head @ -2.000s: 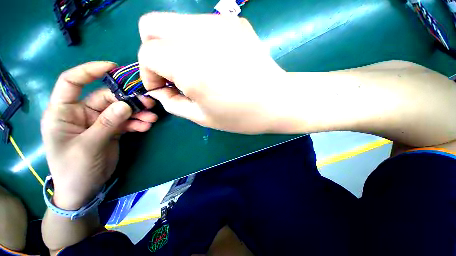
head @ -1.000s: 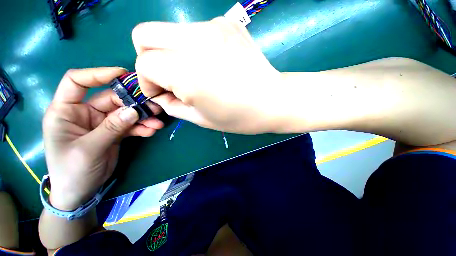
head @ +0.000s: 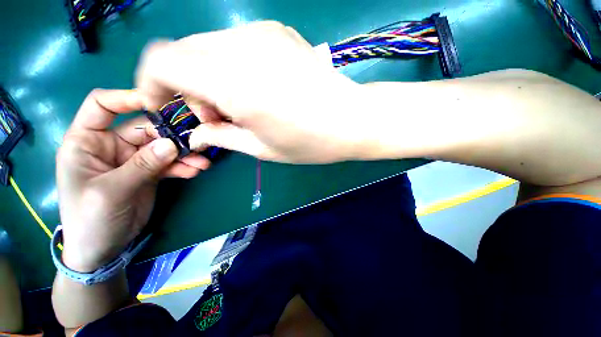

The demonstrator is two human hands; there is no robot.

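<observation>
My left hand point(head: 109, 174) holds a black connector housing point(head: 169, 135) between thumb and fingers at the left centre. Multicoloured wires point(head: 178, 113) run from the housing under my right hand point(head: 227, 99). My right hand is right beside the housing, fingers bent over the wires and partly blurred; what its fingertips pinch is hidden. One loose dark red lead with a bright crimp terminal point(head: 256, 199) hangs below my right hand. The harness bundle point(head: 389, 43) comes out beyond my right hand, past a white label point(head: 324, 54), to a long black far-end connector point(head: 448, 46).
Other harnesses lie at the top left point(head: 82, 26), left edge point(head: 9, 131) and top right point(head: 568, 29) of the green table point(head: 316, 187). A yellow line point(head: 31, 209) runs at the left. Part of another person's arm point(head: 9, 296) shows at the lower left.
My right hand has shifted left over the wires. The far-end connector and more of the bundle have come into view at the upper right. The blue loose lead no longer shows.
</observation>
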